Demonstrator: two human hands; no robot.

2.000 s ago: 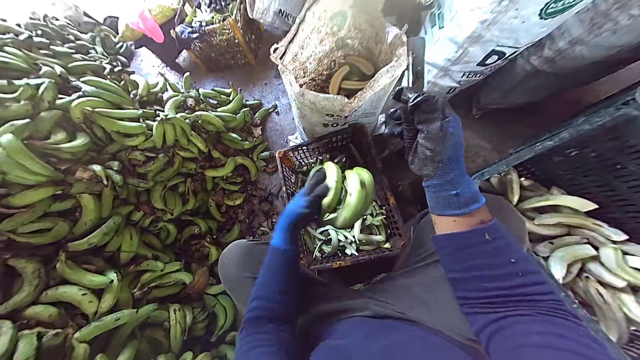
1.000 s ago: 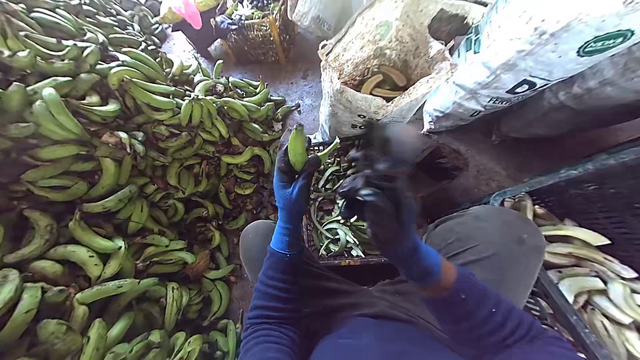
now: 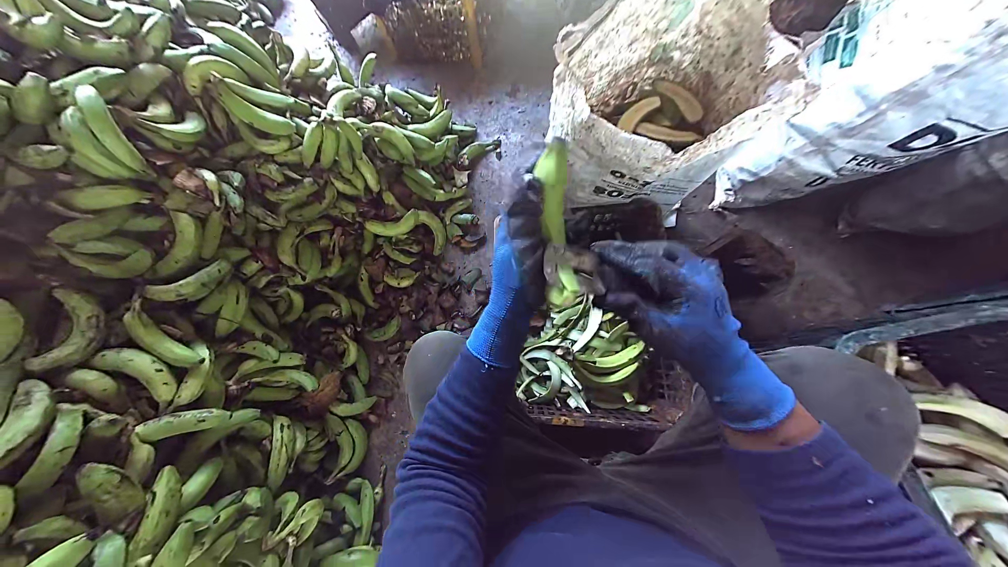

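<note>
A green plantain (image 3: 554, 189) stands roughly upright in my left hand (image 3: 521, 244), which wears a blue glove with a dark palm. My right hand (image 3: 669, 299), gloved the same way, is closed close to the plantain's lower end; a small blurred thing lies at its fingertips, too unclear to name. Strips of green peel (image 3: 587, 354) fill the dark plastic crate (image 3: 602, 417) between my knees, below both hands.
A large heap of green plantains (image 3: 260, 236) covers the floor at left. Ahead stands an open white woven sack (image 3: 598, 150) with peeled plantains (image 3: 665, 118). More filled sacks (image 3: 890, 134) lie at right, above a crate of peeled plantains (image 3: 961, 441).
Two seconds ago my left hand held several plantains over the crate and my right hand was raised with a dark tool; now one plantain is in my left hand and my right hand is beside it.
</note>
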